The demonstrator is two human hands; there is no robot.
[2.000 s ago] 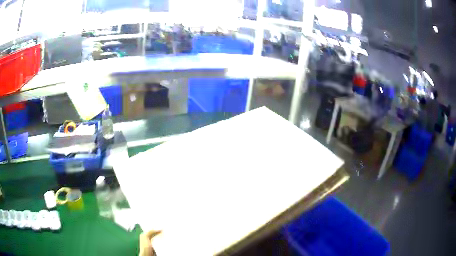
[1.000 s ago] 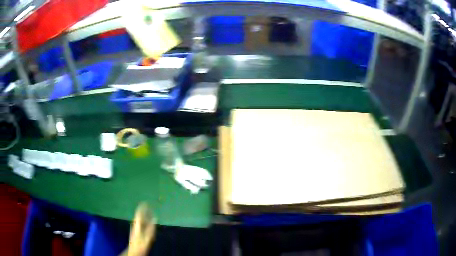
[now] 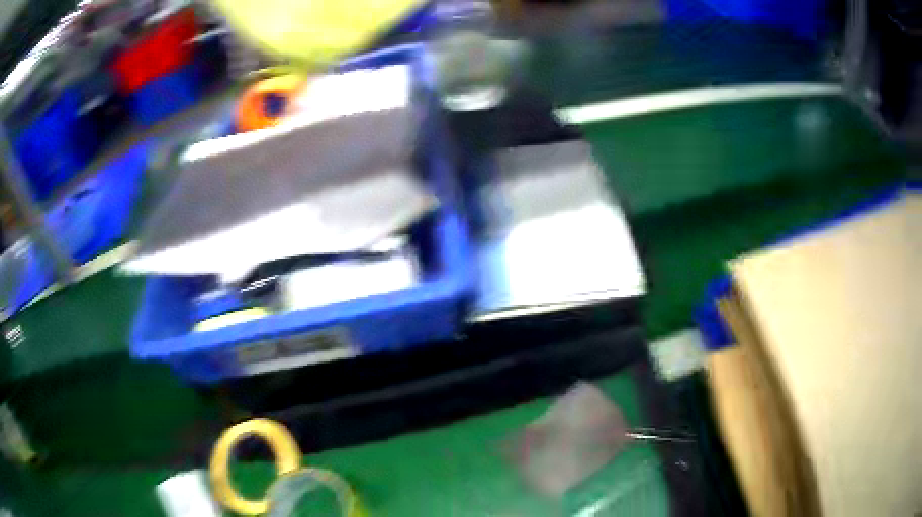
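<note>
No hand shows in the view. Nearest in front, on the green bench, stand a pale-yellow tape ring (image 3: 253, 467) and a wider translucent tape roll (image 3: 311, 495), cut off by the bottom edge. A white adapter (image 3: 189, 495) lies left of them, also cut off. A small grey-brown flat piece (image 3: 571, 439) lies to the right, with the thin tweezers (image 3: 662, 437) beside it. The top of what looks like the clear bottle (image 3: 622, 490) shows at the bottom edge. Flat cardboard sheets (image 3: 849, 353) are stacked at the right, cut off by the frame. The picture is blurred.
A blue bin (image 3: 303, 343) with papers and small items stands on a black base behind the tapes. A white booklet or paper stack (image 3: 566, 242) lies right of it. An orange ring (image 3: 265, 101) and a yellow sheet (image 3: 318, 25) are at the back.
The view has moved closer to the blue bin and tapes. The hand seen at the bottom one second ago is out of view. The cardboard, carried two seconds ago, lies on the bench.
</note>
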